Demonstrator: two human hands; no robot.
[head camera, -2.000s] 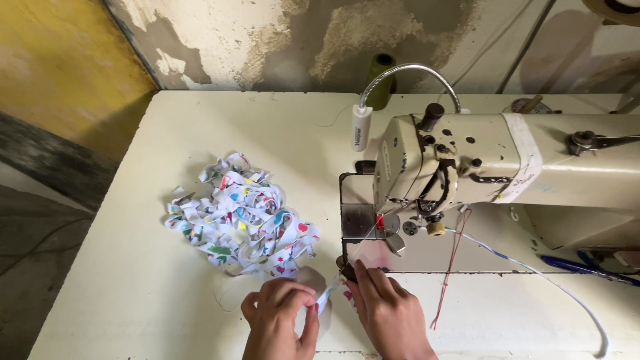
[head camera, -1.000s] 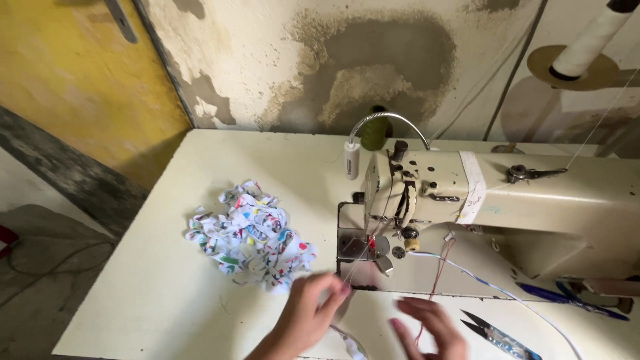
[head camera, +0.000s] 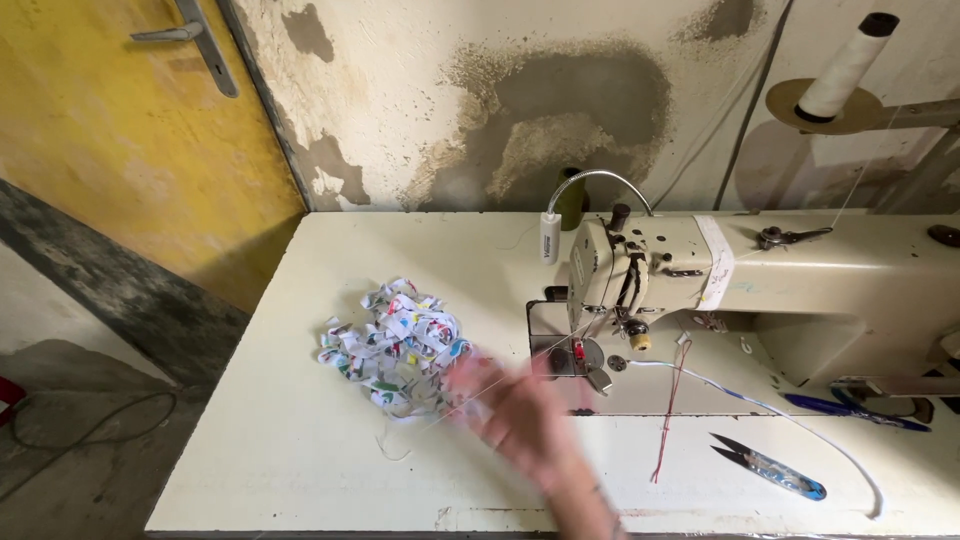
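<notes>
My right hand (head camera: 517, 420), strongly blurred, reaches up and left from the bottom edge, its fingers over the right side of a heap of white printed fabric strips (head camera: 405, 337). Blur hides whether it holds anything. A pale thread runs from the needle area of the sewing machine (head camera: 637, 262) down and left across the hand. My left hand is out of view. Thread snips (head camera: 772, 465) with a blue handle lie on the table to the right, blades pointing left. Beside them is a knotted reddish cord (head camera: 671, 412).
A narrow white cord (head camera: 817, 435) curves from the machine bed across the white table (head camera: 247, 450). Blue-handled scissors (head camera: 855, 409) lie under the machine arm. A bendable lamp (head camera: 550, 238) and a green thread cone (head camera: 571, 202) stand behind. A white thread cone (head camera: 847, 67) is upper right.
My left hand has left the view. My right hand has moved up and left from the front of the machine to the heap. The strip near the hands is no longer seen there.
</notes>
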